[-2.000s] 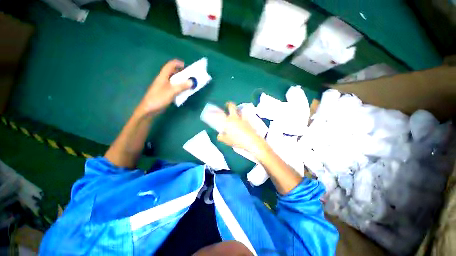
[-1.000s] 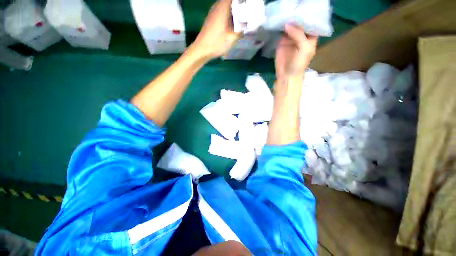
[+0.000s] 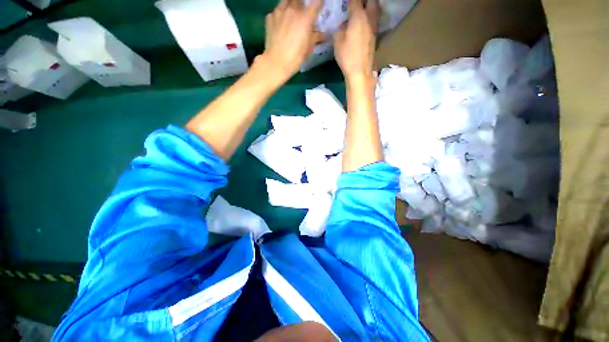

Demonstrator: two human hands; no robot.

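My left hand (image 3: 292,37) and my right hand (image 3: 355,40) are both at the top edge of the picture, partly cut off. Between them is a white carton (image 3: 332,16) with fine print, also cut off by the edge. Both hands are on it, with fingers at its left and right sides. Its opening and what is inside cannot be made out. White wrapped items (image 3: 294,153) lie loose on the green surface (image 3: 127,160) below my hands. Another white pouch (image 3: 234,219) lies against the front of the jacket.
White cartons with red marks (image 3: 212,40) stand along the conveyor at the top left. A large brown box (image 3: 461,27) at the right holds a heap of white wrapped items (image 3: 461,133). Its wide brown flap (image 3: 581,167) hangs at the far right.
From two seconds ago, both hands moved up to the conveyor. Since one second ago, my right hand has moved left, closer to my left hand, and the white bundle it held is no longer clearly seen.
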